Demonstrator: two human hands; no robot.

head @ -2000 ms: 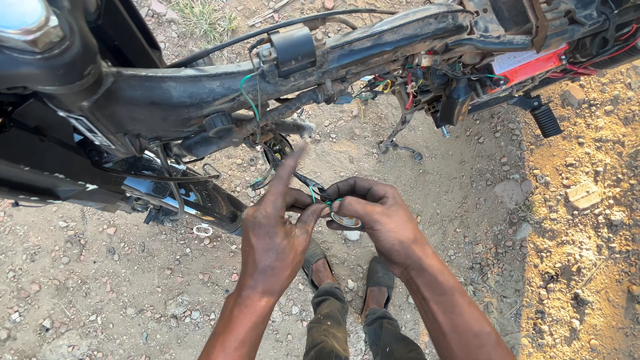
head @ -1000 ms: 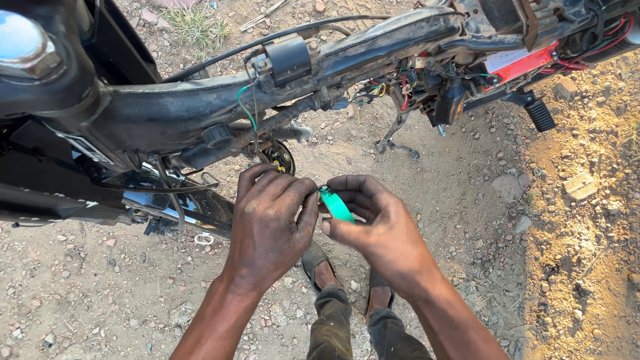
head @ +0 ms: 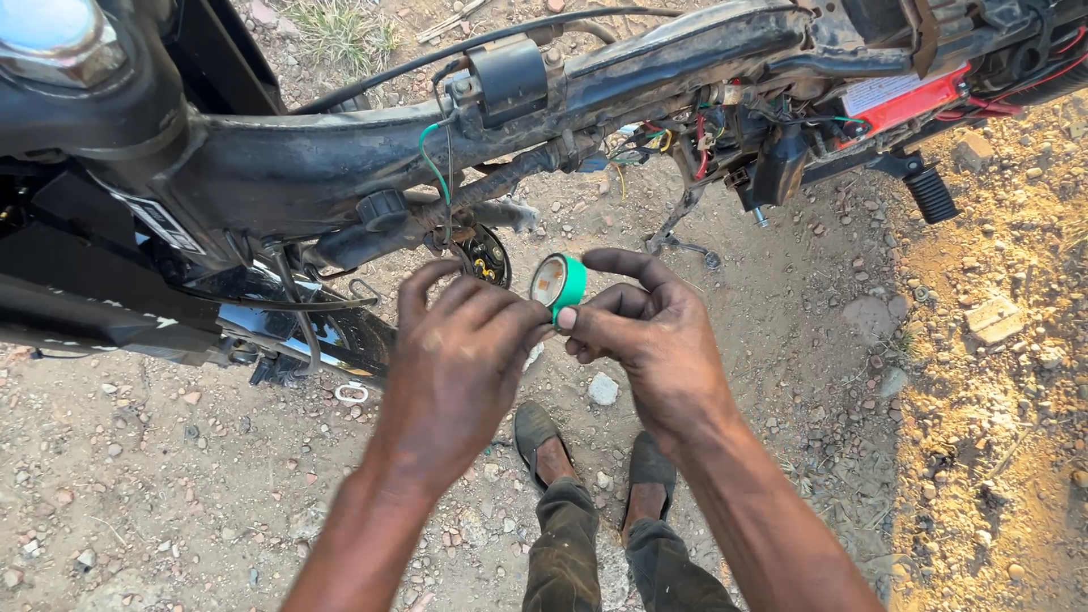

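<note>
My right hand (head: 650, 331) holds a roll of green electrical tape (head: 561, 285) between thumb and fingers, its open core facing left. My left hand (head: 467, 348) is right beside it, fingertips pinched close to the roll's lower edge; what they grip is hidden, perhaps wire or the tape's end. Just beyond my left fingers is a round black housing with yellow wires inside (head: 486, 257). Above both hands runs the black motorcycle frame tube (head: 323, 157), with a green wire (head: 432, 161) hanging from a black cylindrical part (head: 508, 81).
Exposed wiring (head: 701, 140) hangs under the frame at right, near a red battery (head: 905, 102) and a rubber footpeg (head: 931, 194). The front wheel (head: 357, 340) is at left. Stony ground with a broken brick (head: 994, 320) lies below; my feet (head: 540, 438) stand beneath my hands.
Two seconds ago my hands were at a thin green wire and a pale ring-shaped thing. The green tape roll came clearly into view a second ago and now sits higher, turned with its core showing.
</note>
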